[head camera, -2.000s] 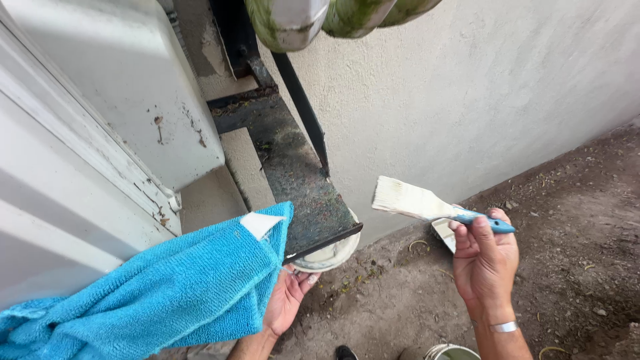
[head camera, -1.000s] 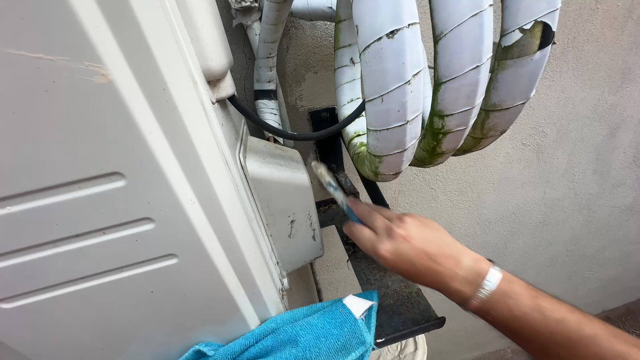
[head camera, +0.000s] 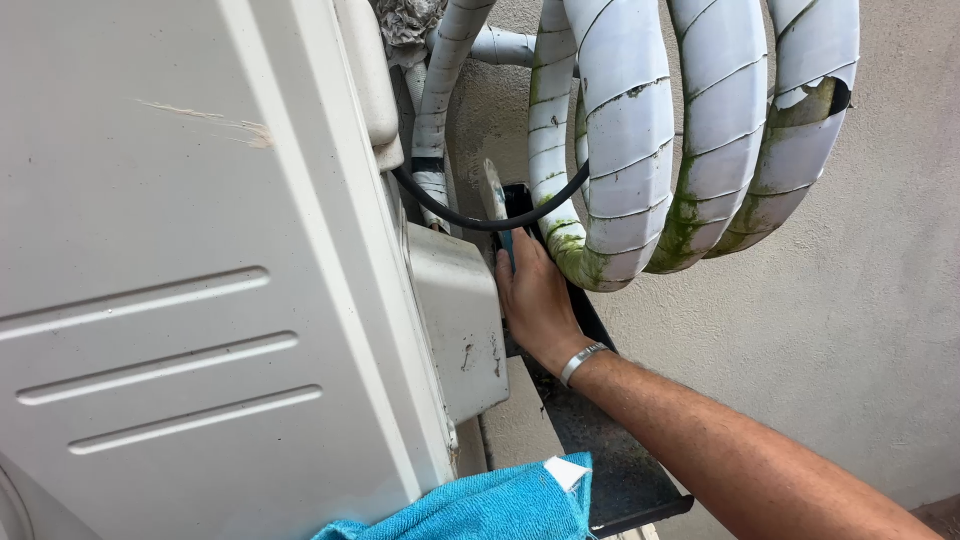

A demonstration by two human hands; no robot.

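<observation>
My right hand (head camera: 531, 296) is shut on the blue handle of a paintbrush (head camera: 493, 193), reaching behind the air conditioner's outdoor unit (head camera: 187, 225). The pale bristles point up, close to the rough wall (head camera: 750, 360) and beside a black metal bracket (head camera: 517, 199). A black cable (head camera: 487, 223) crosses in front of the brush. My left hand is out of view. A blue towel (head camera: 480, 502) with a white tag lies at the bottom, over the metal shelf's near end.
Thick wrapped pipe coils (head camera: 630, 150) with green growth hang right of my hand. A plastic cover (head camera: 457, 322) juts out on its left. Below my forearm is the dark metal shelf (head camera: 600, 465). A wrapped pipe (head camera: 435, 112) runs down at the upper middle.
My right hand has moved with the brush from the open space at the right to behind the coils, deeper than a second ago. My left hand has gone out of view. The view has shifted.
</observation>
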